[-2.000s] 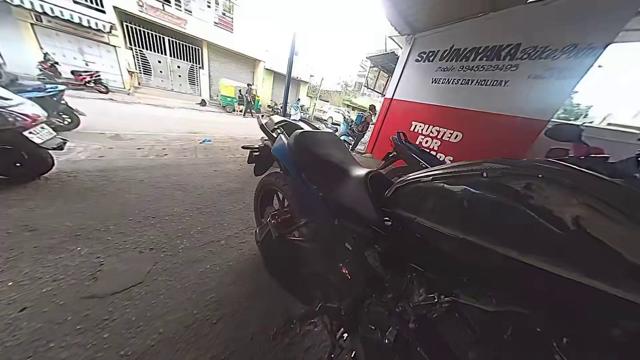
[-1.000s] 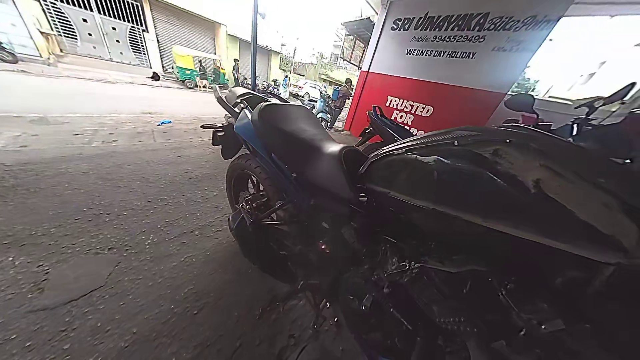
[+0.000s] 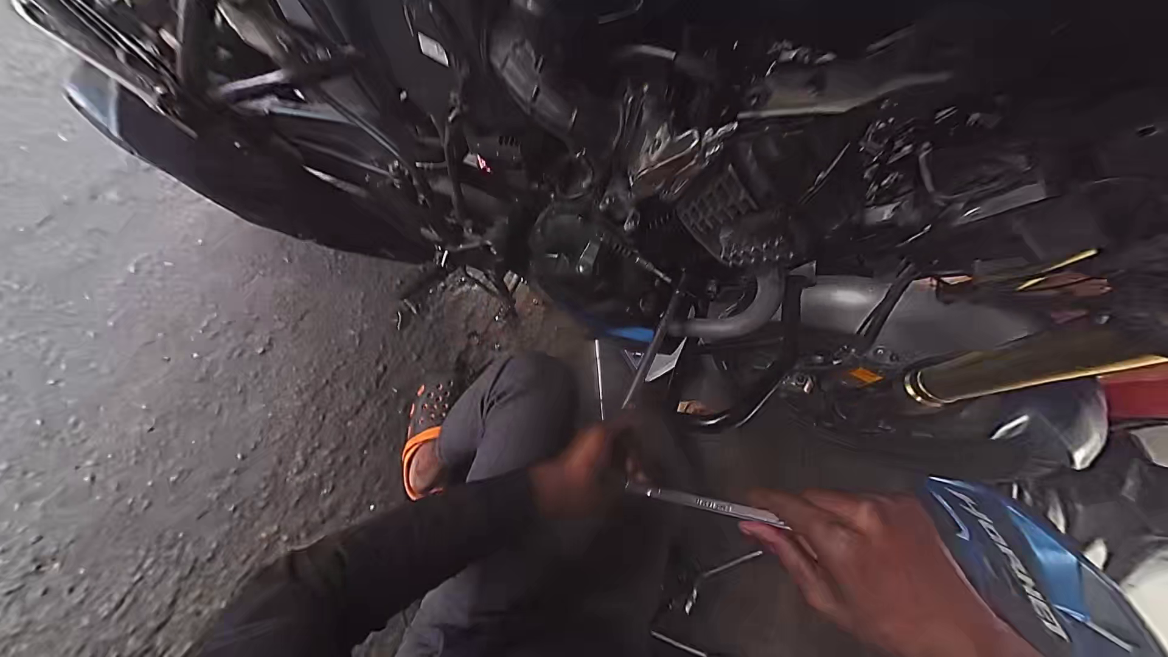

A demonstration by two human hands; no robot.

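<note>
My right hand (image 3: 858, 557) grips the right end of a metal wrench (image 3: 703, 502) between thumb and fingers at the lower right. The wrench's other end reaches my left hand (image 3: 589, 461), which is blurred and closed around the near end of a long metal rod (image 3: 655, 351). That rod runs up toward the underside of the motorcycle engine (image 3: 584, 246). A finned engine part (image 3: 730, 214) and a curved exhaust pipe (image 3: 753, 310) lie just beyond. A second thin bright rod (image 3: 599, 379) stands left of the first; whether my left hand touches it I cannot tell.
A blue body panel (image 3: 1022, 557) with lettering lies at the lower right. Near it are a gold fork tube (image 3: 1031, 370) and a silencer-like metal part (image 3: 912, 306). My bent knee and an orange-trimmed clog (image 3: 422, 456) are at lower middle, beside rough asphalt (image 3: 182, 365). The wheel (image 3: 246, 182) is upper left.
The view has swung down from the street and the motorcycle's seat to its engine side. Both my hands and the wrench are now in view; neither earlier frame shows them.
</note>
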